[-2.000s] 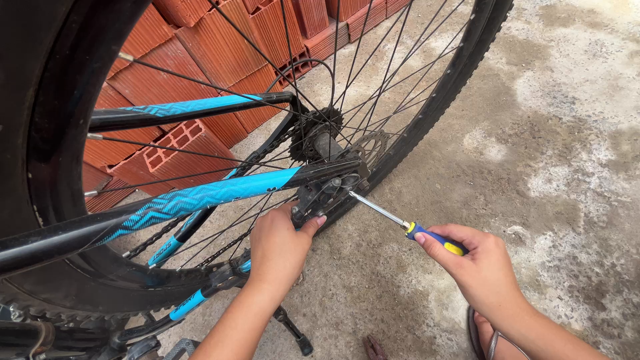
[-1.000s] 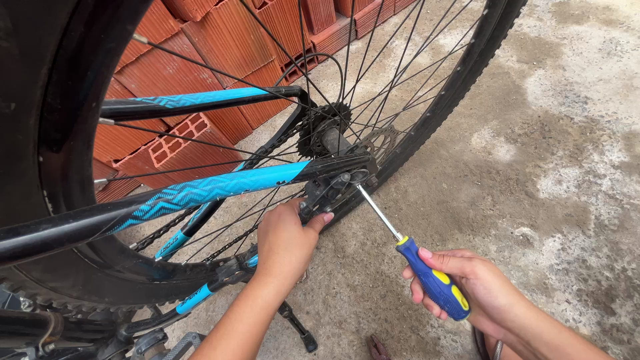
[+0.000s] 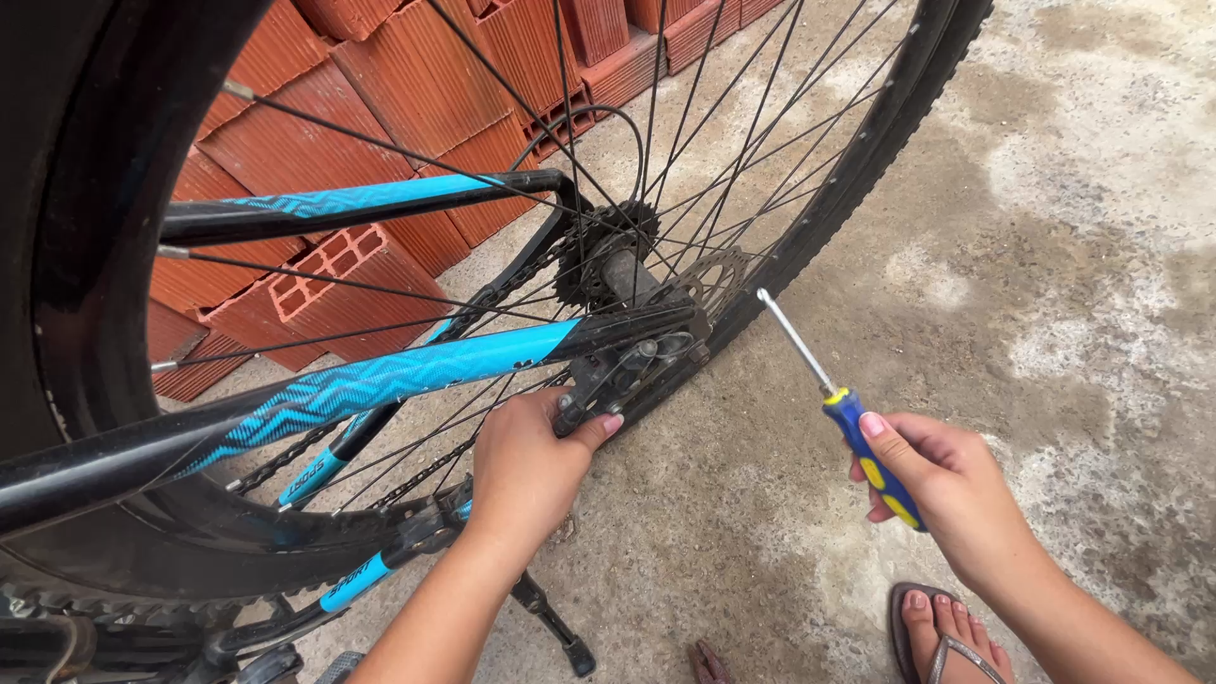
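My left hand (image 3: 537, 456) grips the lower edge of the black disc brake caliper (image 3: 617, 375) at the bicycle's rear hub, thumb and fingers on either side. In my right hand (image 3: 936, 475) is a screwdriver with a blue and yellow handle (image 3: 872, 456), its metal shaft pointing up and left. The tip is apart from the bicycle, to the right of the brake rotor (image 3: 714, 280). Behind the caliper are the hub (image 3: 629, 275) and the rear sprockets (image 3: 594, 242). A black and blue frame tube (image 3: 408, 373) runs left from the hub.
Hollow red bricks (image 3: 418, 76) are stacked behind the spoked wheel, whose tire (image 3: 864, 171) curves to the upper right. The kickstand (image 3: 556, 622) stands below my left hand. A sandaled foot (image 3: 945, 636) is at the lower right on the concrete floor (image 3: 1073, 285).
The screwdriver tip was at the caliper in both earlier frames; my right hand has drawn it away to the right. My left hand has stayed at the caliper.
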